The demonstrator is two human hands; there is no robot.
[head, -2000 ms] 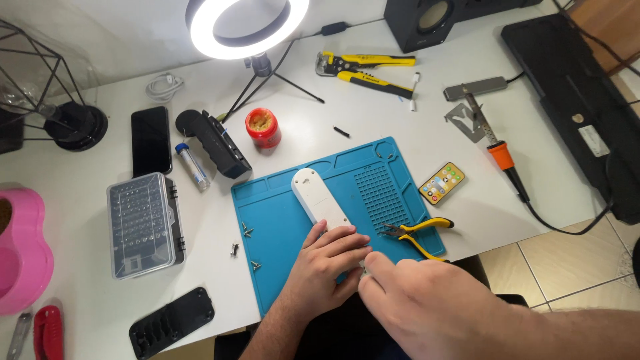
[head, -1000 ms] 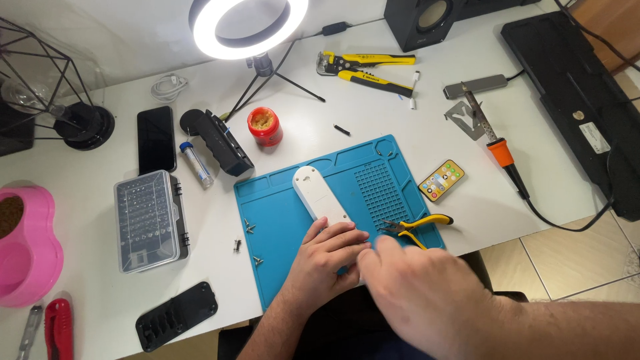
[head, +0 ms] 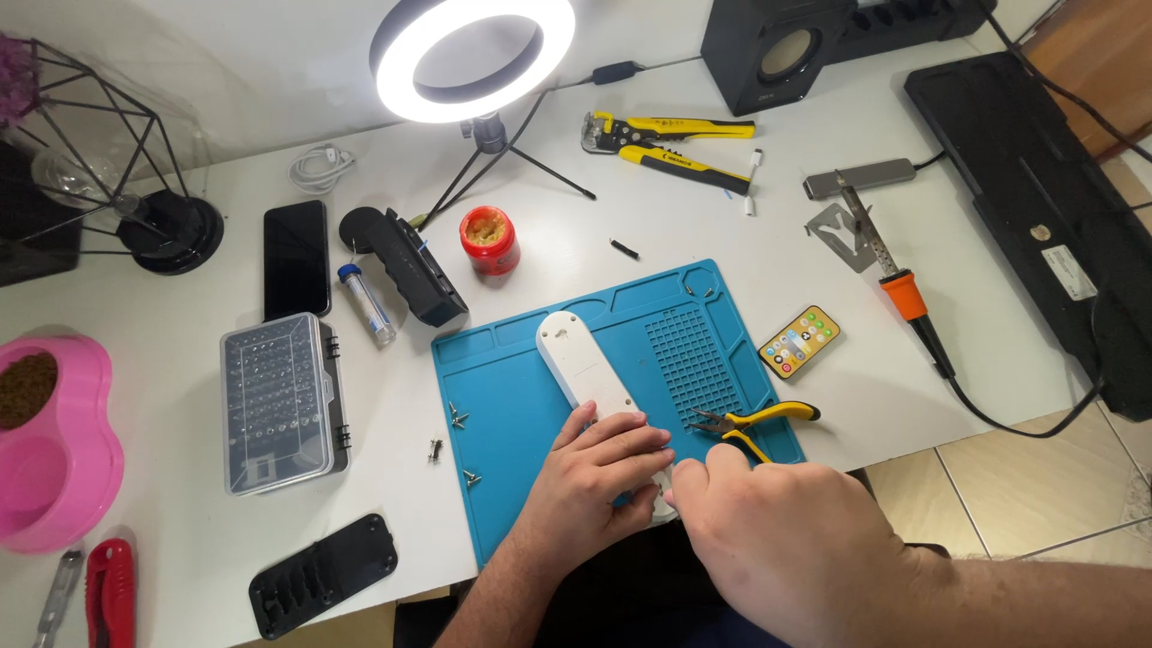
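Observation:
A long white plastic housing (head: 589, 364) with screw holes lies slantwise on the blue silicone repair mat (head: 504, 387). My left hand (head: 594, 477) rests over its lower part, fingers spread across it and pressing it down. Beside it, my right hand (head: 774, 531) is closed at the housing's lower end; whatever its fingers grip is hidden by the hand. Yellow-handled pliers (head: 751, 421) lie with open jaws on the mat just above my right hand. Small screws (head: 458, 416) sit on the mat's left side, and others (head: 436, 450) lie on the table beside it.
Left of the mat are a bit case (head: 279, 405), a black plastic cover (head: 324, 576) and a phone (head: 296, 259). Behind it stand a red jar (head: 490, 241) and a ring light (head: 472, 54). Wire strippers (head: 670, 148), a remote (head: 799, 342) and a soldering iron (head: 900, 288) lie to the right.
My right hand has turned and shifted slightly at the housing's lower end. My left hand stays on the housing, which has not plainly moved.

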